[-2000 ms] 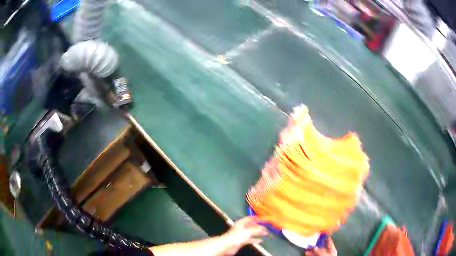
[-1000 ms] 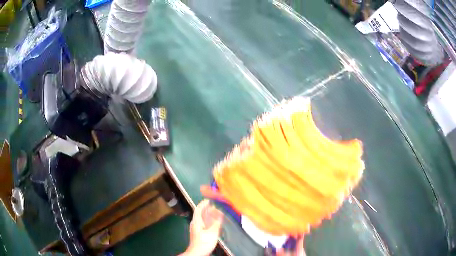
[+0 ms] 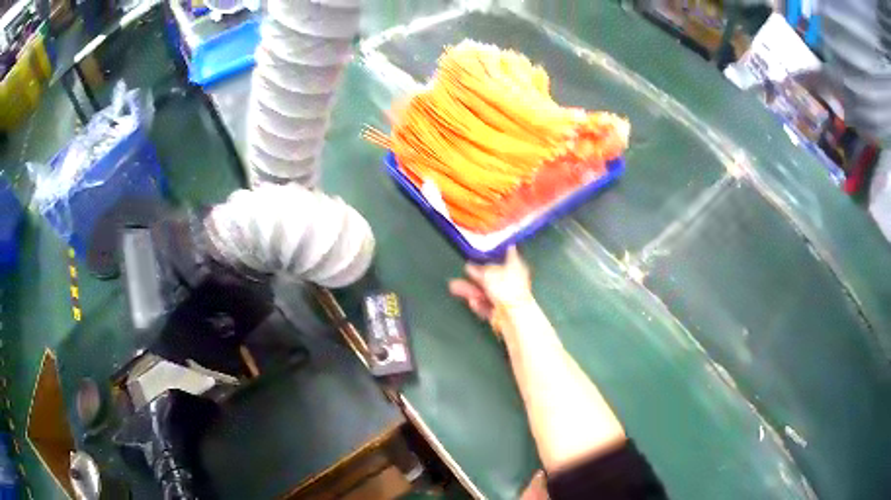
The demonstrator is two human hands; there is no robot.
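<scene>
A blue tray (image 3: 583, 196) lies on the green bench, heaped with orange lead wires (image 3: 479, 132); a few stick out past its left side. A white edge, card or paper, shows under the wires at the near corner. My right hand (image 3: 500, 285) reaches up from the lower right, bare, with a dark sleeve. Its fingers are spread and its fingertips are at the tray's near corner, touching or almost touching it. Of my left hand (image 3: 534, 486), only a small patch of skin shows at the bottom edge; its fingers are hidden.
A white ribbed hose (image 3: 293, 234) bends over the bench left of the tray. A small dark labelled box (image 3: 388, 334) sits at the bench edge. A black ribbed hose (image 3: 168, 449) and dark equipment stand lower left. A blue crate (image 3: 107, 186) with clear plastic stands beyond.
The tray of orange wires, earlier between both hands close to me, now lies farther up and left in view. My right hand has reached out after it; my left hand has dropped almost out of view.
</scene>
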